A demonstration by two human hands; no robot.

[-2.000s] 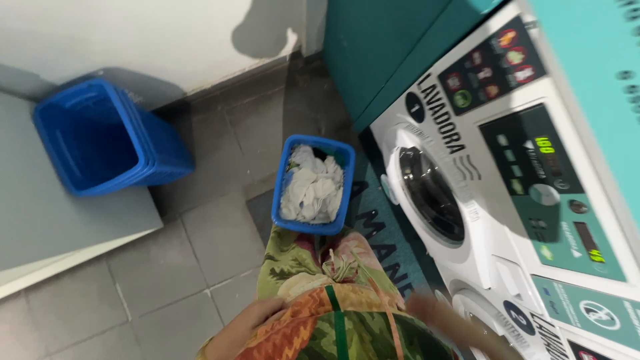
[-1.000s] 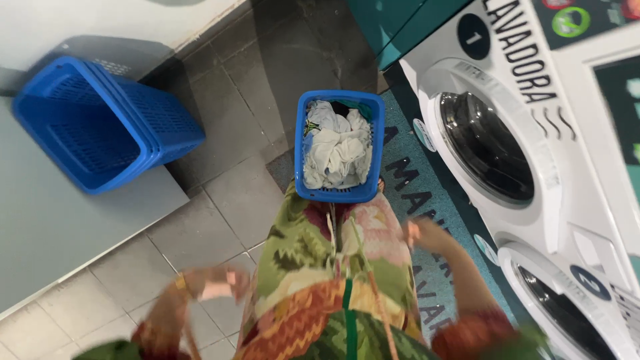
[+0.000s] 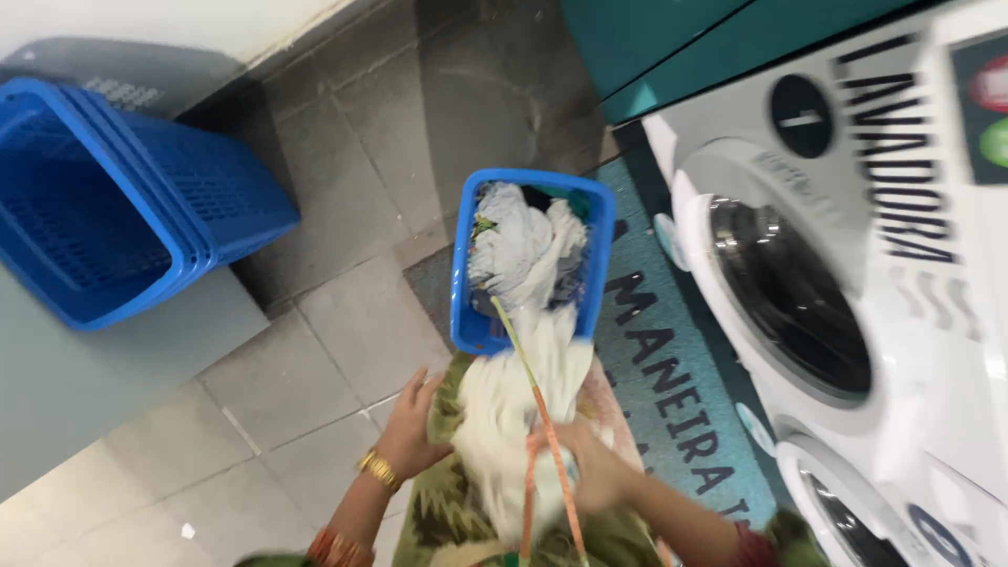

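Observation:
My right hand [image 3: 594, 465] grips a white cloth [image 3: 504, 441], blurred by motion, that hangs over my lap and trails up over the near rim of a blue plastic laundry basket [image 3: 459, 260]. Beside the cloth, on its left, my left hand [image 3: 411, 425] is held with fingers apart and a gold bracelet on the wrist; it holds nothing. Inside the basket lie crumpled light clothes [image 3: 516, 244] with some dark and green pieces. An orange and green cord [image 3: 543, 402] hangs in front of the cloth.
A stack of blue baskets [image 3: 213, 181] rests on a grey bench [image 3: 142, 370] at left. At right are a front-loading washing machine [image 3: 787, 291], a second washer door [image 3: 843, 512] and a teal lettered floor mat [image 3: 669, 354]. A teal cabinet [image 3: 654, 47] stands beyond.
A white cloth now stretches from the basket to my right hand, which held nothing one second ago. My left hand has moved in toward the cloth. The view has come nearer to the basket.

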